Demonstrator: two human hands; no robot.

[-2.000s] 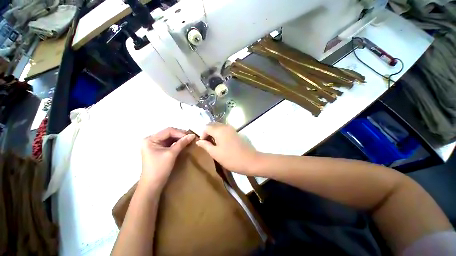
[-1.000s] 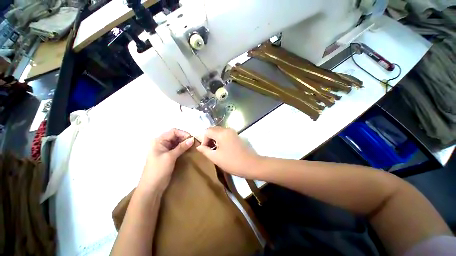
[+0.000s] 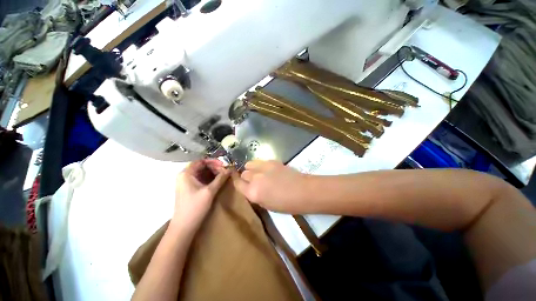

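Observation:
A flat tan-brown fabric panel [image 3: 235, 253] lies towards me, with a white strip along its right edge. My left hand [image 3: 203, 182] pinches the panel's top corner just below the presser foot [image 3: 231, 160]. My right hand [image 3: 267, 185] grips the same corner from the right, its fingertips close to my left ones. A brown zipper end [image 3: 308, 232] with a gold tip hangs below my right forearm at the table edge. The fingers hide the exact spot that they hold.
The white sewing machine head [image 3: 141, 111] stands above my hands. A fan of brown-gold zippers [image 3: 329, 106] lies under its arm. A red-black tool [image 3: 435, 62] with a cord lies at the right. A grey-olive fabric pile [image 3: 499, 111] is far right, a white cloth strip [image 3: 62, 217] left.
The view has shifted, so the machine head looks larger and further left. Both hands and the panel's corner are now closer to the presser foot. Both hands still hold the panel.

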